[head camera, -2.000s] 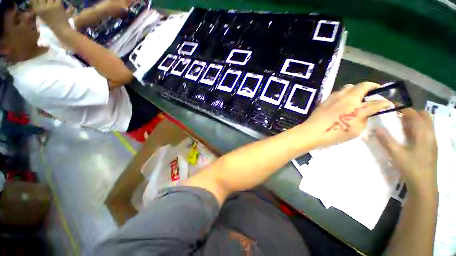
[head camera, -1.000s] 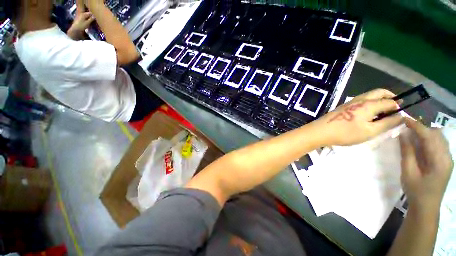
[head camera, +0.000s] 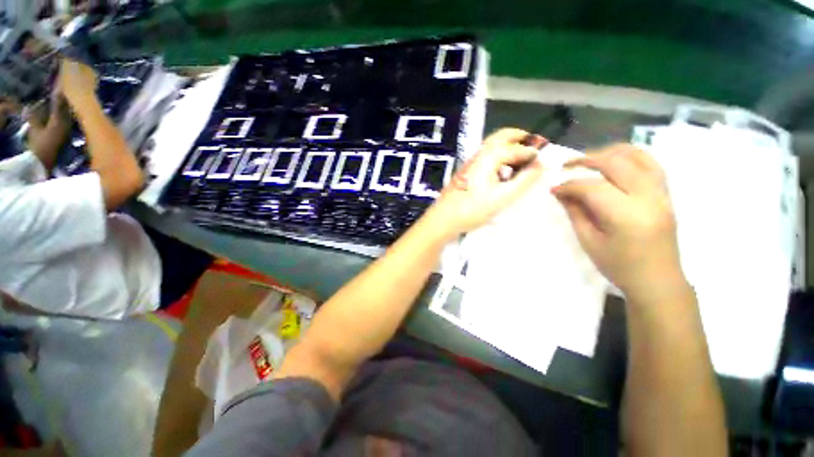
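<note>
My left hand (head camera: 494, 183) is over the top end of the white die-cut sheets (head camera: 527, 268). Its fingers are curled round a black phone part (head camera: 535, 141), of which only a small dark bit shows. My right hand (head camera: 625, 210) is just right of it, with thumb and fingertips close together over the sheets. A white surface shows between the two hands; I cannot tell whether it is a loose film piece or a sheet. The shiny black parts tray (head camera: 357, 94) lies to the left, with white rectangular frames on several parts.
A second white sheet stack (head camera: 727, 241) lies at the right, beside a black object (head camera: 796, 366). A small blurred dark thing (head camera: 562, 116) is behind my hands. A person in a white shirt (head camera: 62, 214) works at the left. A cardboard box (head camera: 183, 357) with a plastic bag is below the bench.
The view has turned right, so the tray shows further left. The black part has gone from sticking out plainly beyond my left hand to being mostly hidden. My hands are over the sheets' top end.
</note>
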